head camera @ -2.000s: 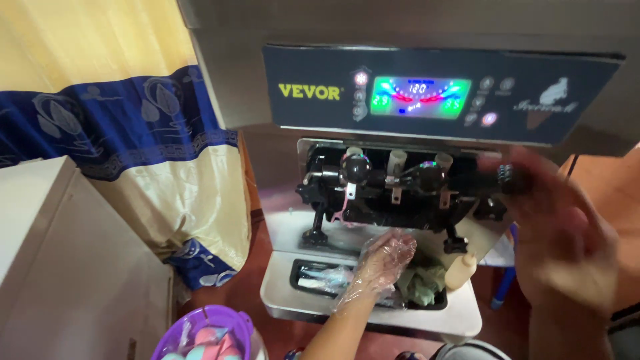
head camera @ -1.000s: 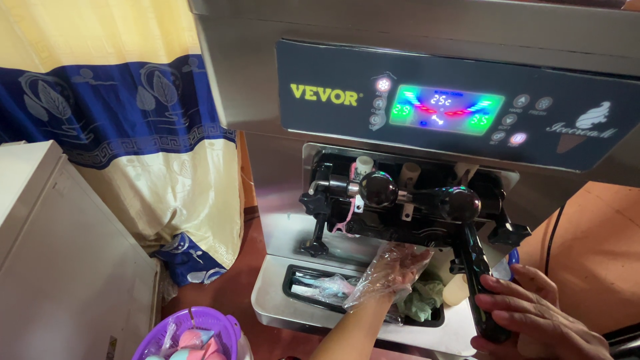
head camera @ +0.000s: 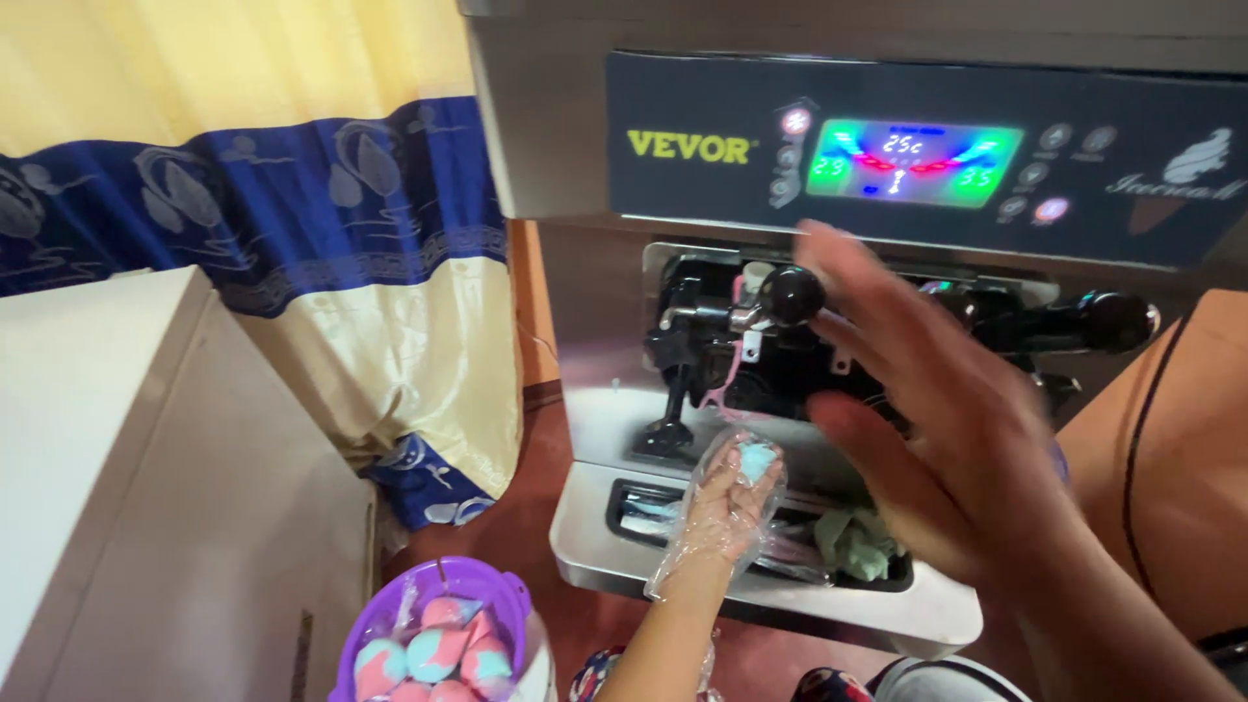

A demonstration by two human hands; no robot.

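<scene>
My left hand (head camera: 726,502), wrapped in a clear plastic bag, holds light blue soft ice cream (head camera: 757,462) in the bag below the nozzles of a soft-serve machine. My right hand (head camera: 916,390), blurred, is raised with its fingers apart near the ball-ended left draw handle (head camera: 791,295); whether it touches the handle I cannot tell. The right draw handle (head camera: 1116,322) sticks out to the side. Pink ice cream (head camera: 726,390) streaks the black dispensing head. Above is the lit display (head camera: 912,164) on the control panel.
A purple bucket (head camera: 522,609) at the lower left holds several pink and blue bagged portions. A green cloth (head camera: 858,541) lies in the drip tray (head camera: 946,619). A white cabinet (head camera: 88,341) and a blue and cream curtain (head camera: 390,195) stand at left; a black cable (head camera: 1131,468) hangs at right.
My right hand has left the lowered black handle at the right and moved up and left. That handle has swung up. My left hand has shifted left under the left nozzle, and light blue ice cream now shows in it.
</scene>
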